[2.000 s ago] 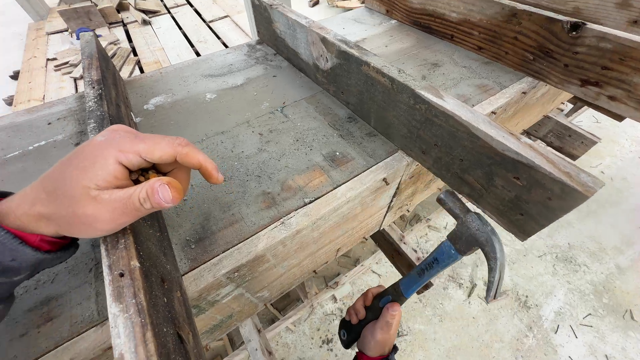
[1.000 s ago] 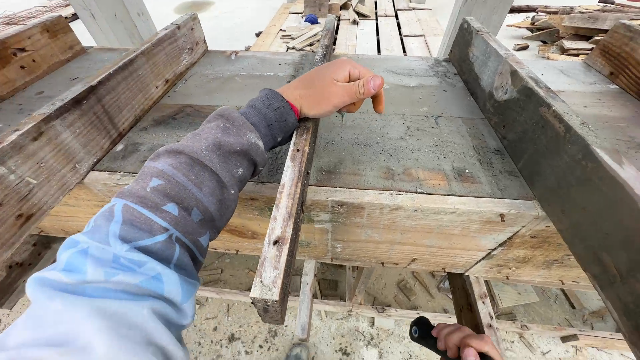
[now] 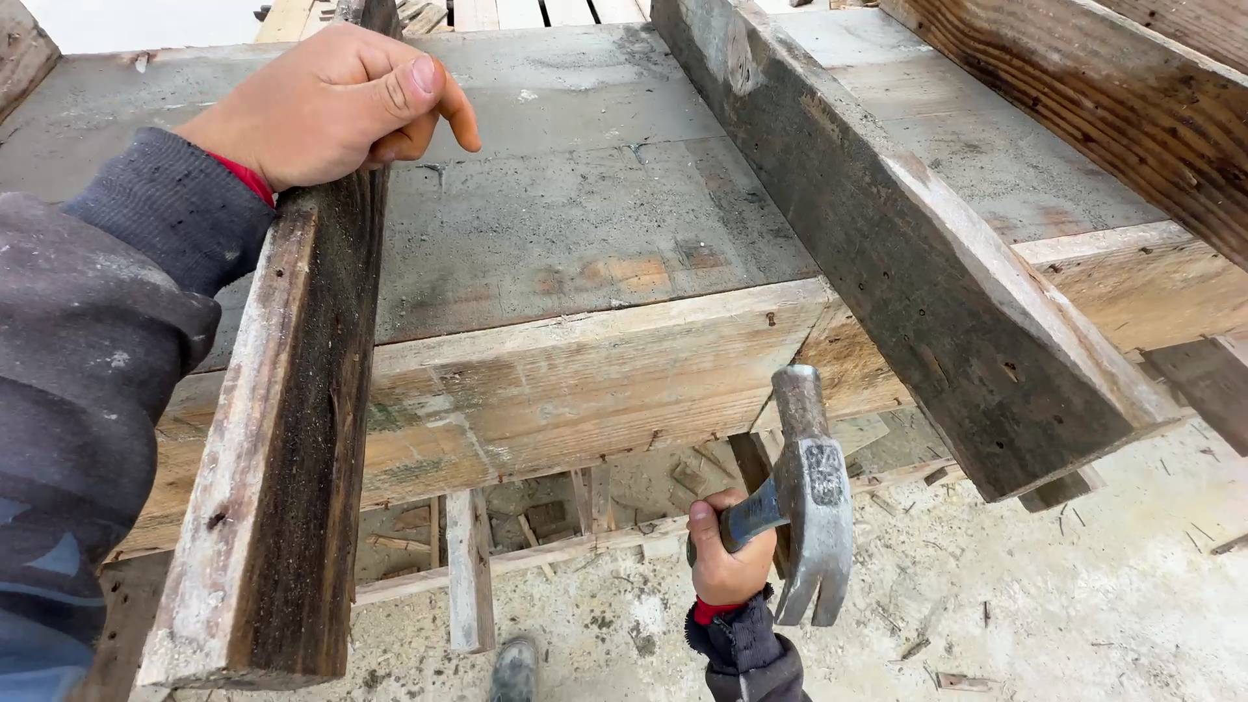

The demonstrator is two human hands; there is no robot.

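My left hand (image 3: 336, 107) rests over the top edge of a weathered timber joist (image 3: 302, 419), its fingers curled; whether nails lie inside them is hidden. A claw hammer (image 3: 814, 497) is in my right hand (image 3: 731, 551), gripped by its blue and black handle, head up and claw pointing down. The hammer is in front of a pale wooden beam side (image 3: 604, 380), below the joists. To the right, a second dark joist (image 3: 926, 273) slants across the grey, cement-stained board deck (image 3: 556, 224).
More timber joists (image 3: 1102, 88) cross at the upper right. A short upright wooden post (image 3: 470, 570) stands below the beam. The dusty concrete floor (image 3: 1024, 585) has wood scraps and loose nails on it. A boot (image 3: 515, 671) shows at the bottom.
The hammer head, out of view a second ago, shows again in my right hand, which has come up. My left hand stays by the same joist. The view has shifted.
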